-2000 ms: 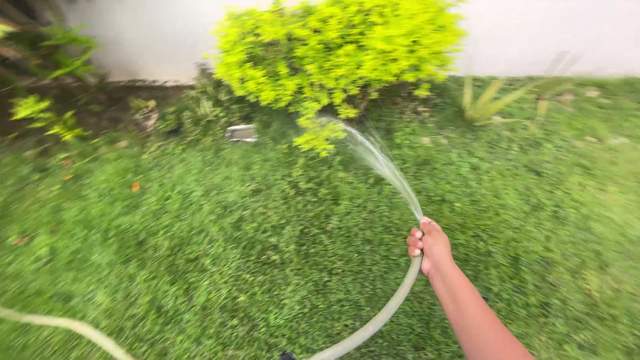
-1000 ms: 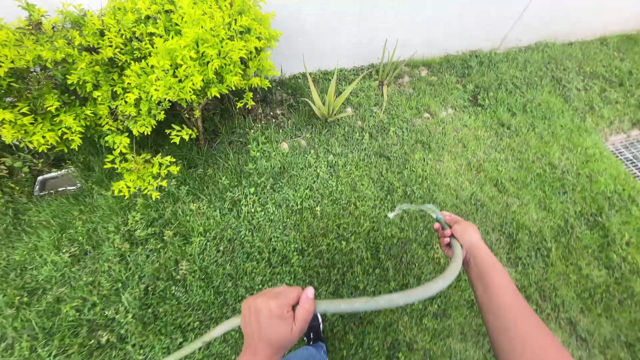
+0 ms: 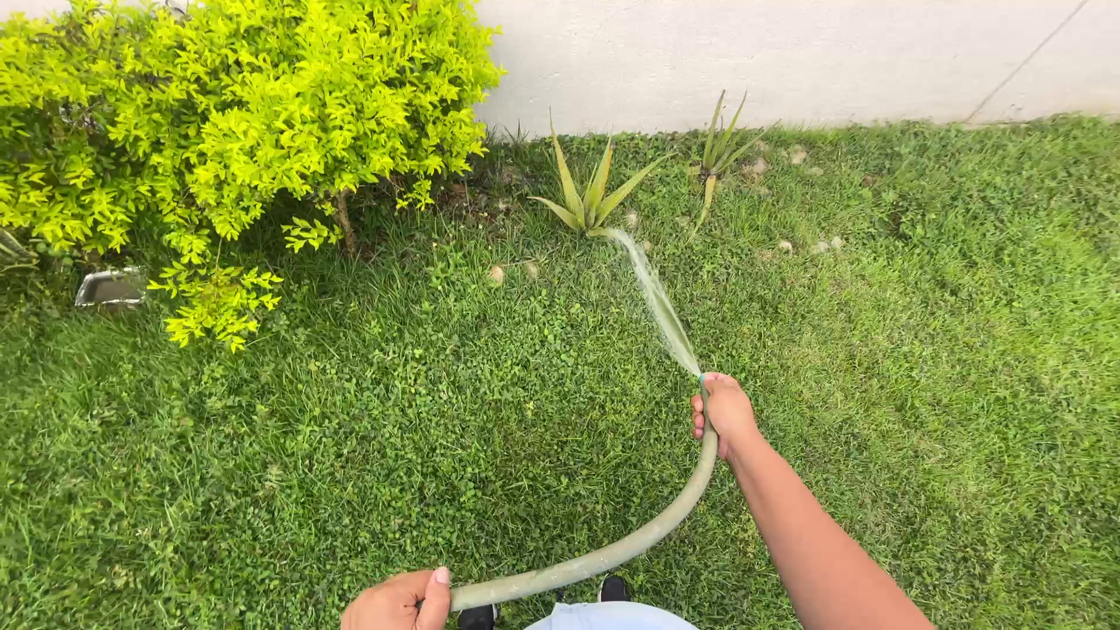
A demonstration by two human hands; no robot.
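My right hand [image 3: 724, 411] grips a pale green garden hose [image 3: 612, 553] close to its mouth, with the thumb at the end. A flattened stream of water [image 3: 652, 293] leaves the hose and reaches the base of a spiky aloe-like plant [image 3: 584, 197]. My left hand [image 3: 401, 602], at the bottom edge, is closed around the same hose farther back. Between my hands the hose bends in a curve above the grass. Beyond my left hand the hose is out of view.
A yellow-green leafy shrub [image 3: 332, 114] fills the upper left, with a small tray-like container [image 3: 111, 287] by it. A second spiky plant [image 3: 716, 157] grows near the white wall [image 3: 744, 61]. Small stones lie in the grass [image 3: 394, 437]. My shoes [image 3: 614, 588] show below.
The view has swung right from the shrub. Only my right hand showed on the hose at first; my left hand came into view holding it. The short curl of water has become a longer stream.
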